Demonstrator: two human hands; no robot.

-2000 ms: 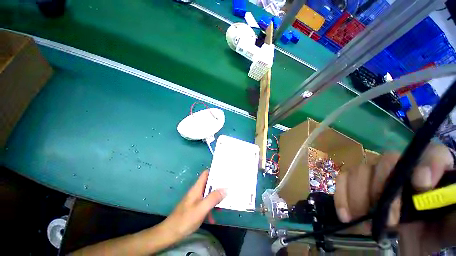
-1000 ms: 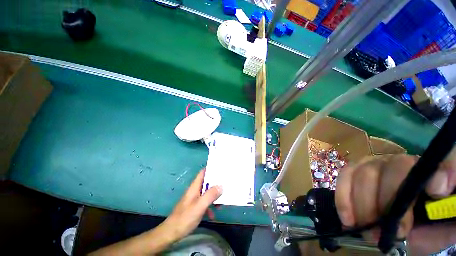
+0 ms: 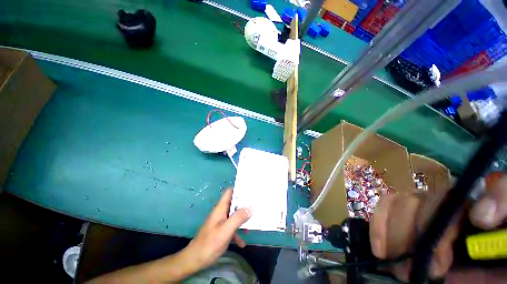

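Note:
A flat white housing (image 3: 261, 191) lies on the green bench, its right edge beside the wooden strip. My left hand (image 3: 217, 224) holds its lower left corner, thumb on top. A white head (image 3: 221, 135) with a red wire loop lies above it, joined by a thin white link. My right hand (image 3: 411, 227), partly blurred and cut by the right edge, grips the black electric screwdriver (image 3: 353, 241) with a yellow band. Its metal nose (image 3: 309, 232) is just right of the housing's lower right corner, not on it. A clear feed tube (image 3: 356, 147) curves down to the nose.
A wooden strip (image 3: 291, 105) crosses the belt, with a white assembly (image 3: 269, 44) against it. A black housing (image 3: 137, 29) is on the belt. An open carton of small wired components (image 3: 364, 188) stands right; another carton (image 3: 25, 105) stands left. A metal post (image 3: 367, 66) slants behind. Tiny specks dot the bench.
The black housing on the belt has moved right toward the wooden strip. The white housing, my left hand and the screwdriver nose stay in nearly the same arrangement; the view has shifted slightly.

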